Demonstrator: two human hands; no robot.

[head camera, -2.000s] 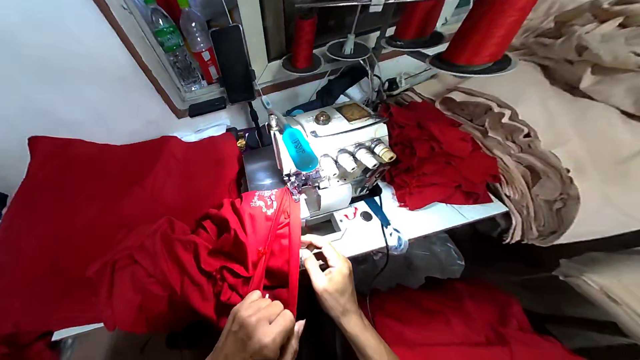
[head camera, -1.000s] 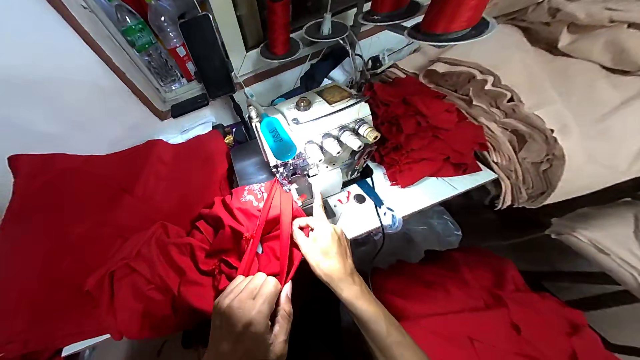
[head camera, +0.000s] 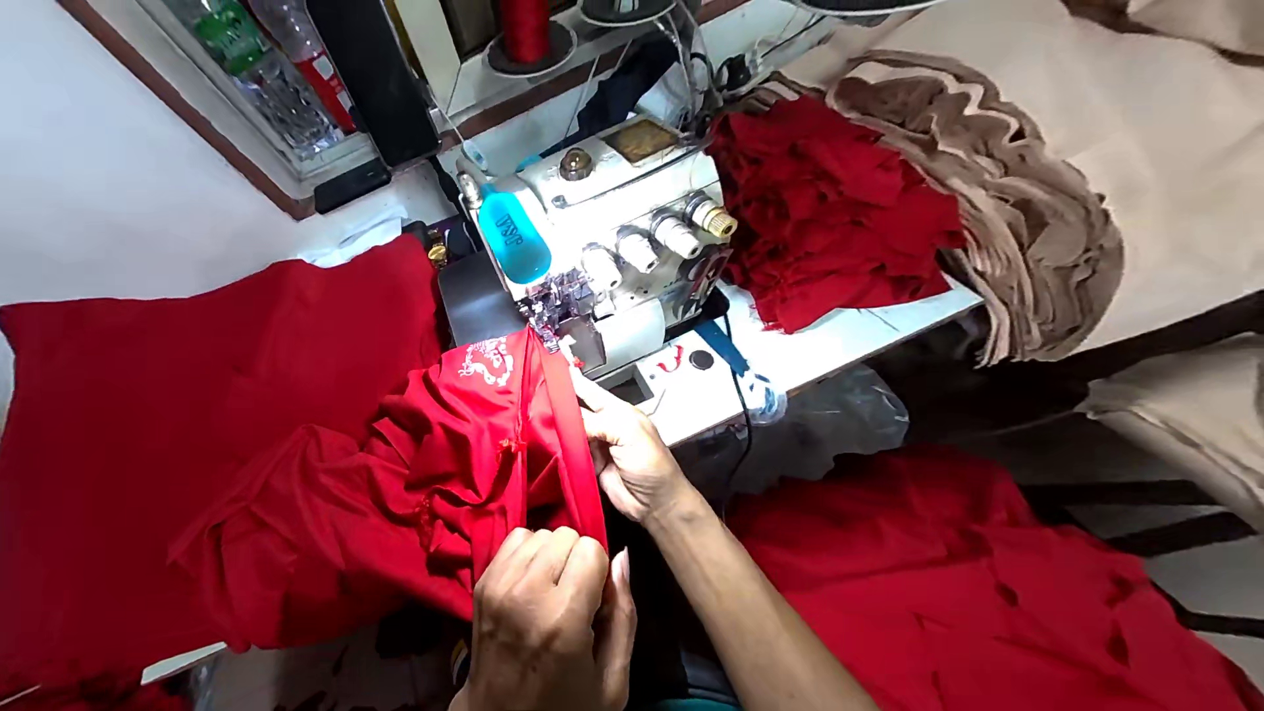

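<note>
A red fabric garment (head camera: pixel 395 494) with a pale printed or embroidered motif lies on the table, its edge under the presser foot of a white overlock sewing machine (head camera: pixel 622 207). A narrow red band runs along that edge toward me. My left hand (head camera: pixel 548 602) is closed on the band and cloth at the near end. Close to the presser foot, my right hand (head camera: pixel 632 449) pinches the band's outer edge, its fingertips partly hidden by the cloth. A blue oval piece (head camera: pixel 515 237) is fixed on the machine's front left.
Red cut pieces (head camera: pixel 829 212) are heaped right of the machine, beside stacked brown fabric (head camera: pixel 1047 217). More red cloth (head camera: pixel 968 592) lies at lower right. Thread spools (head camera: pixel 525 35), a black phone (head camera: pixel 370 79) and plastic bottles (head camera: pixel 286 79) stand behind. A black cable hangs off the table edge.
The right hand, which pointed a finger toward the needle area one second ago, now has its fingers lower against the band's edge. The left hand stays closed on the cloth. The view has shifted closer.
</note>
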